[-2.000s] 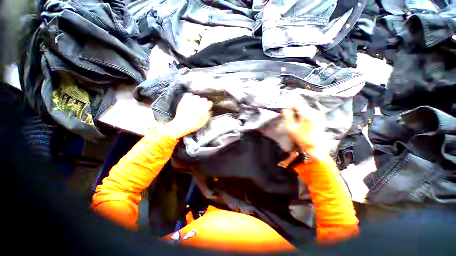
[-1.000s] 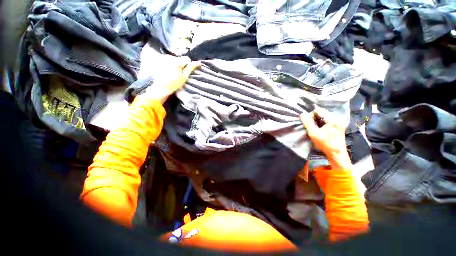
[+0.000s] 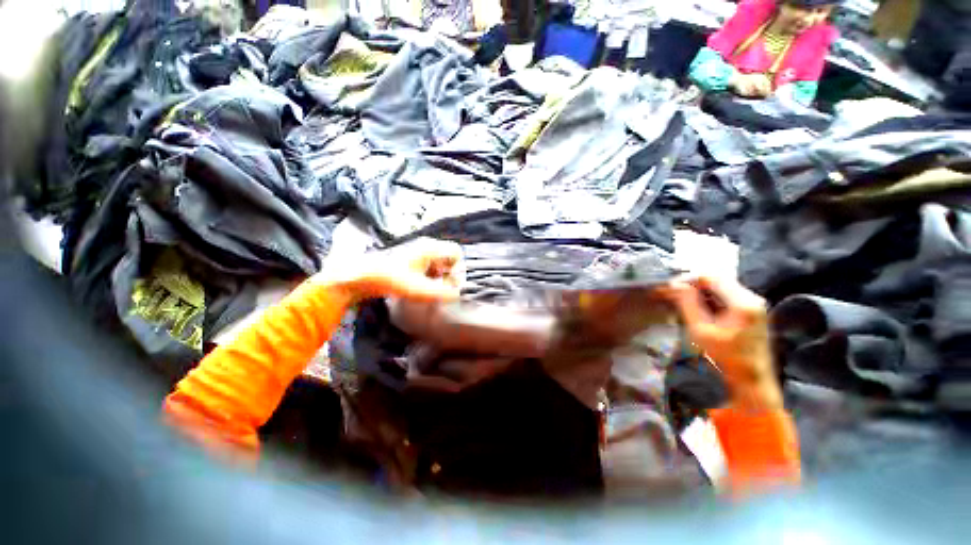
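Note:
A dark grey denim jacket (image 3: 511, 367) lies at the near edge in front of me, its paler inner side and some black cloth showing. My left hand (image 3: 417, 268) is closed at its upper left part, fingers bent on the cloth. My right hand (image 3: 716, 309) pinches the right end of a dark stretch of the cloth, which runs raised between the hands. The cloth between them is blurred by motion. Whether a small tool is in the right fist cannot be told.
Grey denim jackets (image 3: 586, 160) lie heaped across the table beyond. A heap with a yellow print (image 3: 168, 301) is at the left. More dark garments (image 3: 852, 341) lie at the right. A person in a pink vest (image 3: 772, 53) works at the far right.
The view has tipped up, showing the far heap and a person. The striped pale inner side, spread taut between my hands one second ago, is now mostly covered by a blurred dark part.

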